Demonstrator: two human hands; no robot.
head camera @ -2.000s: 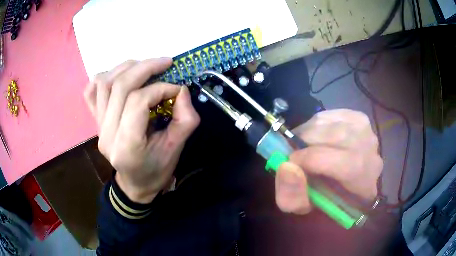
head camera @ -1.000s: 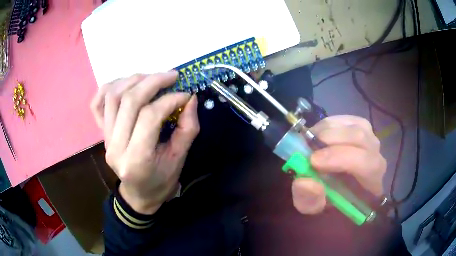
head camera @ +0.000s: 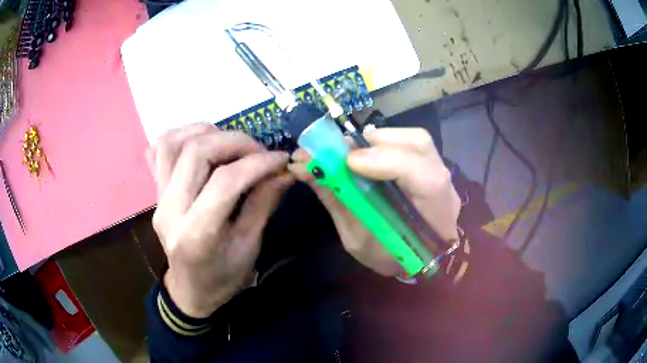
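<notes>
The blue PCB panel (head camera: pixel 255 122) with a yellow end lies along the front edge of the white work pad (head camera: pixel 333 32), partly hidden by my hands and the iron. My right hand (head camera: pixel 397 184) holds the soldering iron (head camera: pixel 369 216) by its green and clear handle. Its metal barrel and bent feed tube point up over the pad, above the panel. My left hand (head camera: pixel 213 205) is at the panel's near edge, thumb and index finger pinched together and meeting the right hand's fingertips. Whether something small is between them is hidden.
A pinkish-red mat (head camera: pixel 92 177) at left bears a pile of yellow leaded components (head camera: pixel 33 151), tweezers (head camera: pixel 12 197) and black knobbly strips (head camera: pixel 46 25). Black cables (head camera: pixel 507 135) loop at right. A red box (head camera: pixel 64 301) is at lower left.
My right hand and the iron have moved left and in to my left hand. The barrel and feed tube have swung off the panel and now point over the white pad.
</notes>
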